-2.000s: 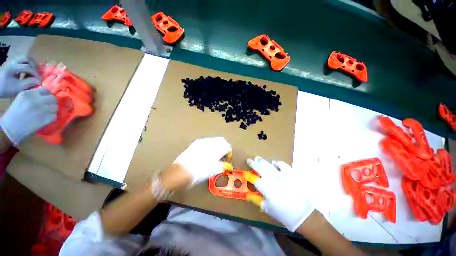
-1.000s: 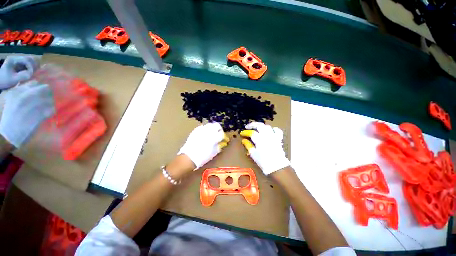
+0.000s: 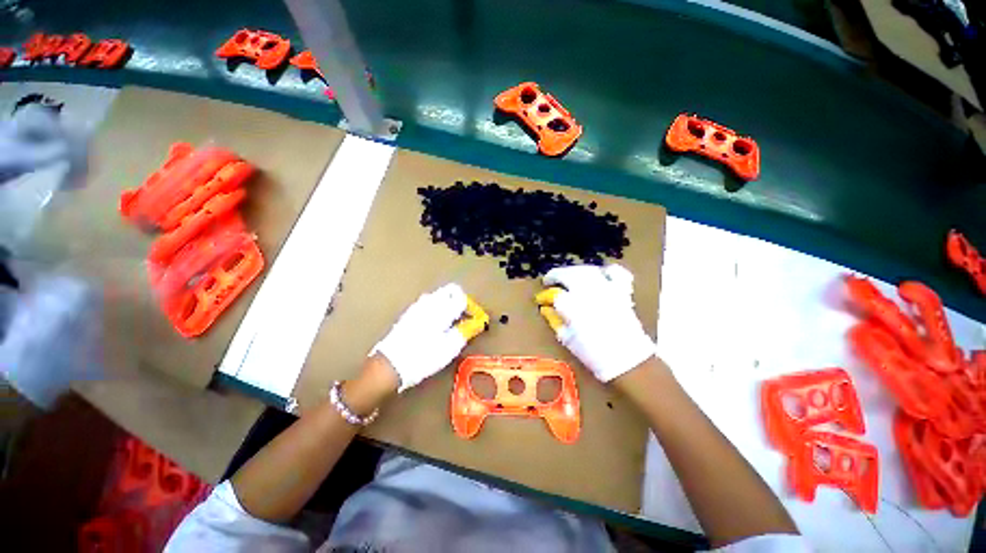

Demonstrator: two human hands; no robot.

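An orange-red controller shell lies flat on the cardboard mat in front of me, grips toward me, touched by neither hand. A heap of small black parts lies beyond it. My left hand, white glove with yellow fingertips, is above and left of the shell, fingertips together; a dark bit shows at them. My right hand is at the heap's near edge, fingers bent; whether it holds a part cannot be told. One loose black part lies between the hands.
Shells lie on the green belt behind a grey post. A shell pile is at right on the white surface. More shells lie on the left mat, beside a neighbour's blurred gloved hands. A carton with reddish shells is lower left.
Since two seconds ago, both hands have left the shell, which now lies grips toward me. Since one second ago, they have drawn slightly apart near the heap. The neighbour's hands have left the shells at left.
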